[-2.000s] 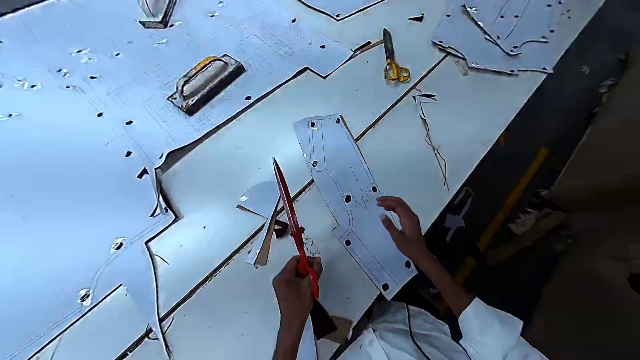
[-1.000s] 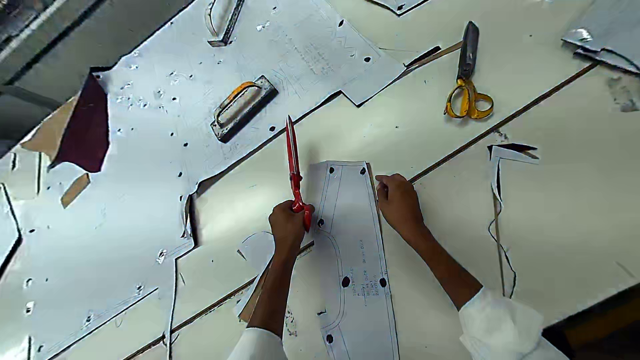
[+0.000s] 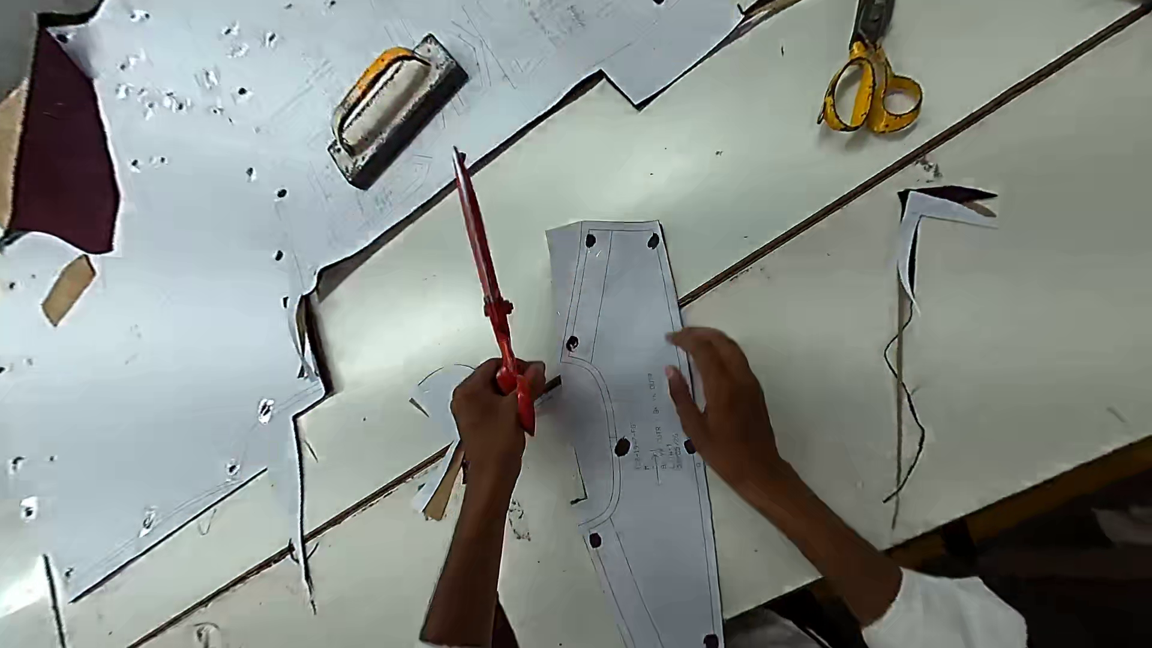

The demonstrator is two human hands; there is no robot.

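Red-handled scissors are gripped in my left hand, blades closed and pointing up and away. A long paper pattern piece with drawn lines, writing and dark round marks lies on the table just right of that hand. My right hand is at the pattern's right edge, thumb and fingers apart, fingertips over or against the paper. Whether it presses the edge is not clear. Small cut scraps lie below and left of my left hand.
A large marked paper sheet covers the left side, with a metal block with a yellow handle on it. Maroon fabric lies far left. Yellow-handled scissors rest at upper right. An angled offcut and dark thread are at right.
The pattern piece was tilted and now lies nearly lengthwise before me. My right hand has moved from resting on its lower part to its right edge. The view has shifted and come closer.
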